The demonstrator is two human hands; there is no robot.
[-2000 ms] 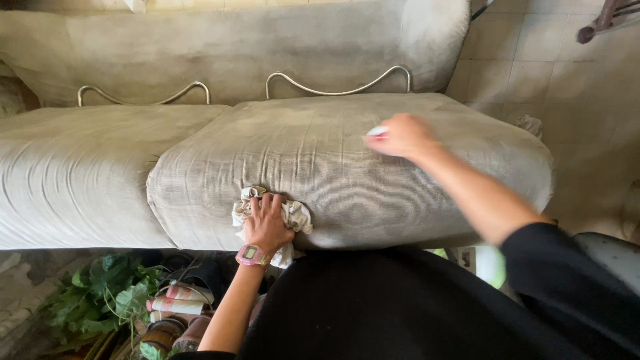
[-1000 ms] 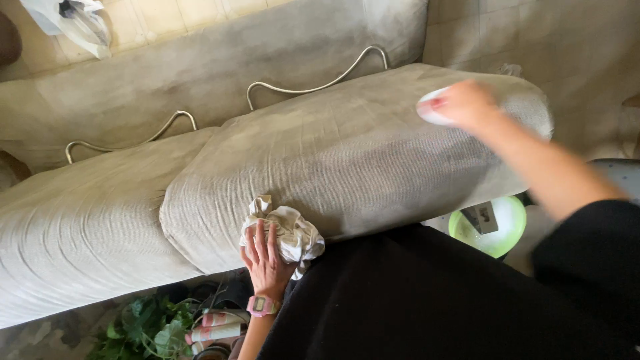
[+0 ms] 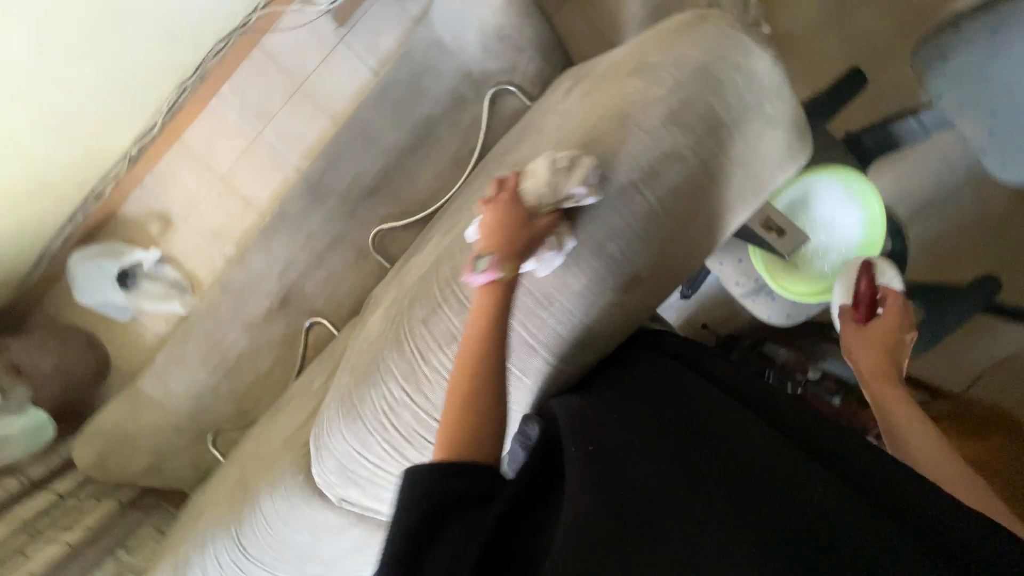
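My left hand [image 3: 512, 228], with a pink watch at the wrist, grips a crumpled light cloth [image 3: 556, 180] on the top of the beige sofa seat cushion [image 3: 640, 152]. Off the cushion's right end, my right hand [image 3: 878, 336] holds a white brush with a dark red handle [image 3: 865, 292]; its bristles cannot be made out. Just left of the brush is a light green basin [image 3: 878, 232] with foamy liquid [image 3: 832, 216]. A grey rectangular piece [image 3: 776, 230] overlaps the basin's left rim.
The basin stands on a speckled grey seat [image 3: 744, 292]. Another grey chair [image 3: 980, 88] is at the upper right. Curved metal rods [image 3: 448, 210] rise between the seat and the sofa's backrest [image 3: 320, 232]. A white plastic bag [image 3: 128, 280] lies on the tiled floor beyond.
My right hand has moved from over the cushion to beside the basin, holding the brush. My left hand and the cloth have moved farther up the cushion. The view has turned strongly.
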